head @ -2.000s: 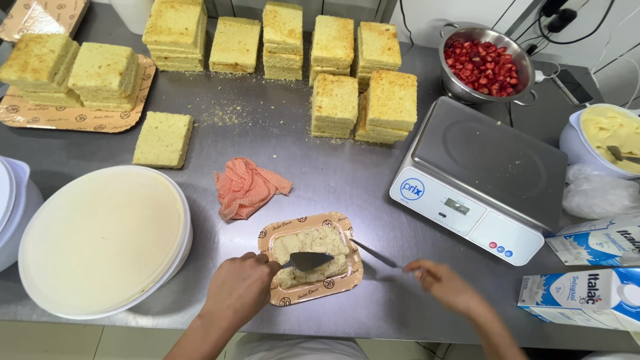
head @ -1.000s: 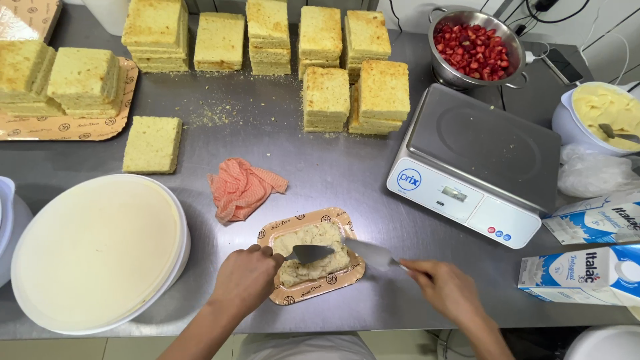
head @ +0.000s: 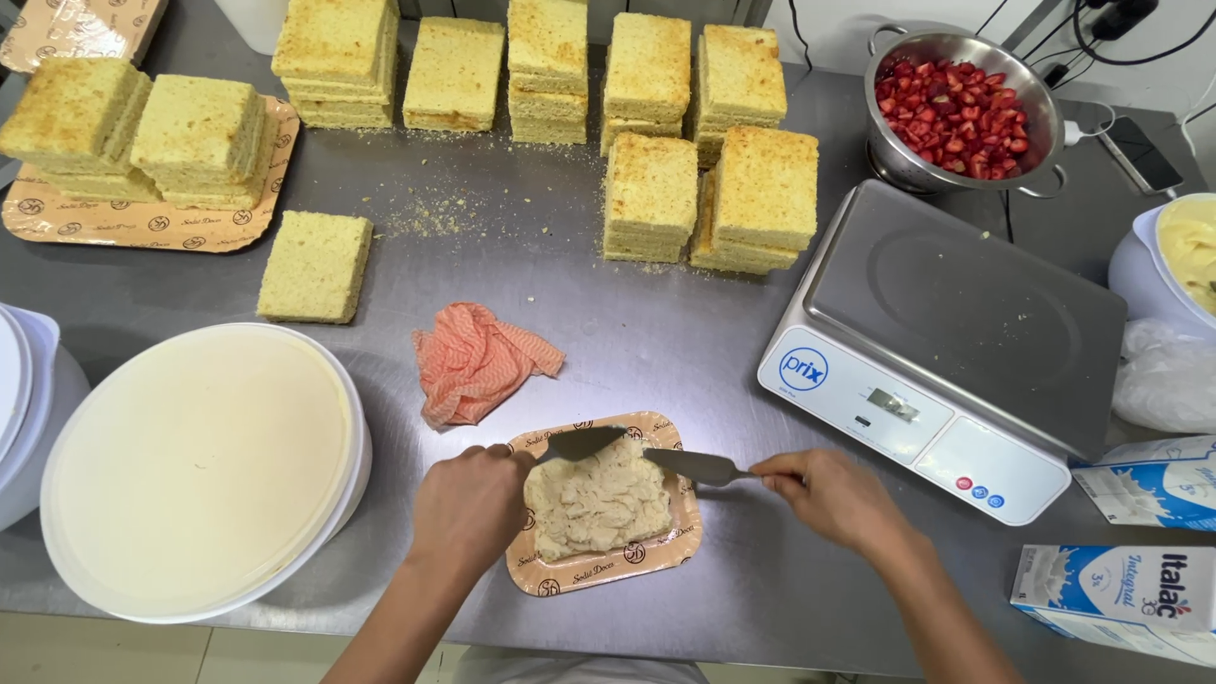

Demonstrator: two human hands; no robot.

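Note:
A printed cardboard tray (head: 617,573) lies near the table's front edge, bearing a cake layer (head: 598,499) covered with a pale, lumpy filling. My left hand (head: 475,499) grips a spatula whose dark blade (head: 587,443) is over the cake's far left edge; the hand hides its handle. In my right hand (head: 826,494) is the thin handle of a metal spatula (head: 698,466), its blade tip at the cake's far right corner. A crumpled pink cloth (head: 480,363) rests beyond the tray, and a single cake slab (head: 315,267) lies farther to the left.
A large round lidded tub (head: 199,470) stands at left. Stacks of cake slabs (head: 651,190) line the back, others sit on a second cardboard tray (head: 142,223). At right are a scale (head: 959,304), a colander of cut strawberries (head: 950,119), milk cartons (head: 1111,589) and a bowl of yellow cream (head: 1192,247).
The left spatula's blade has moved from the middle of the cake to its far left edge. The right spatula's blade is turned differently and remains near the far right corner.

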